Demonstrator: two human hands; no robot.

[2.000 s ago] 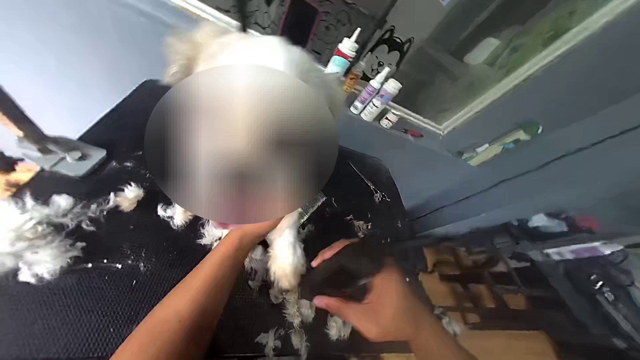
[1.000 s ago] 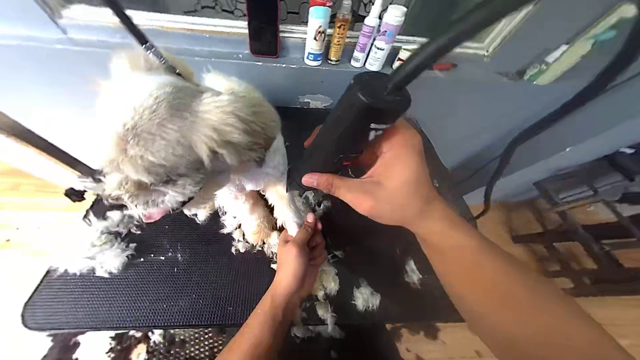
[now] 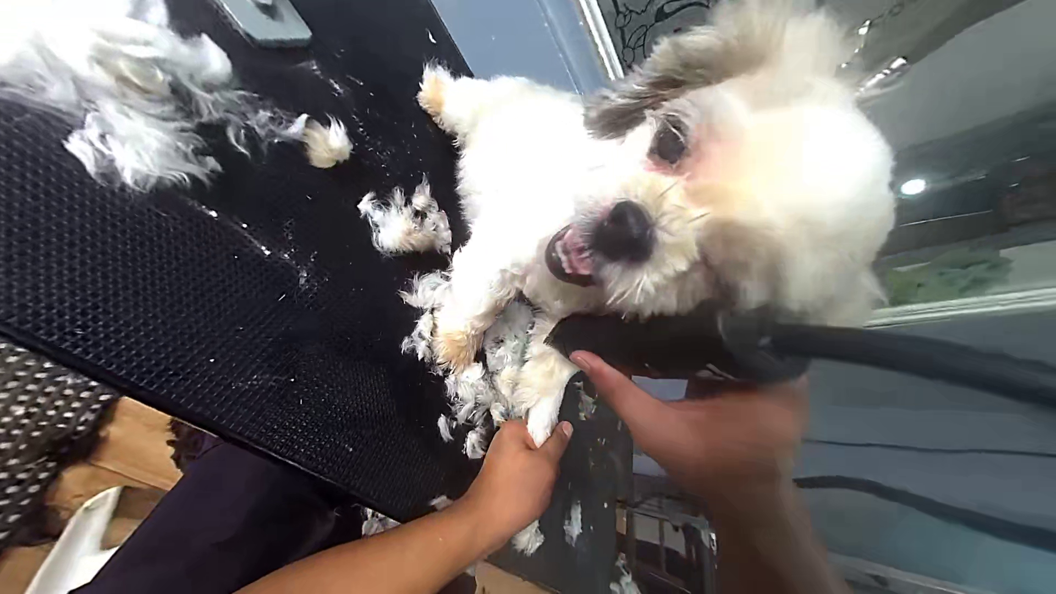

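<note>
A white dog (image 3: 528,173) with grey-brown ears lies on a black textured grooming table (image 3: 247,330), its mouth partly open and its head at the upper right. My left hand (image 3: 524,466) pinches the end of one front leg (image 3: 544,379) between thumb and fingers. In my right hand (image 3: 709,429) is a black corded electric clipper (image 3: 660,342); its front end lies against that same leg, just below the dog's muzzle. The dog's other front paw (image 3: 458,342) rests on the table among cut fur. The clipper's blade is hidden.
Clumps of cut fur (image 3: 408,223) lie around the paws, with a large white pile (image 3: 140,91) at the upper left. A flat metal plate (image 3: 268,21) sits at the table's far side. The clipper's thick cord (image 3: 916,359) runs off right. A window is behind the dog.
The view has swung and tilted strongly. The dog's head, low on the left a second ago, is now raised and facing me. Both hands remain at the front leg, the clipper still in my right.
</note>
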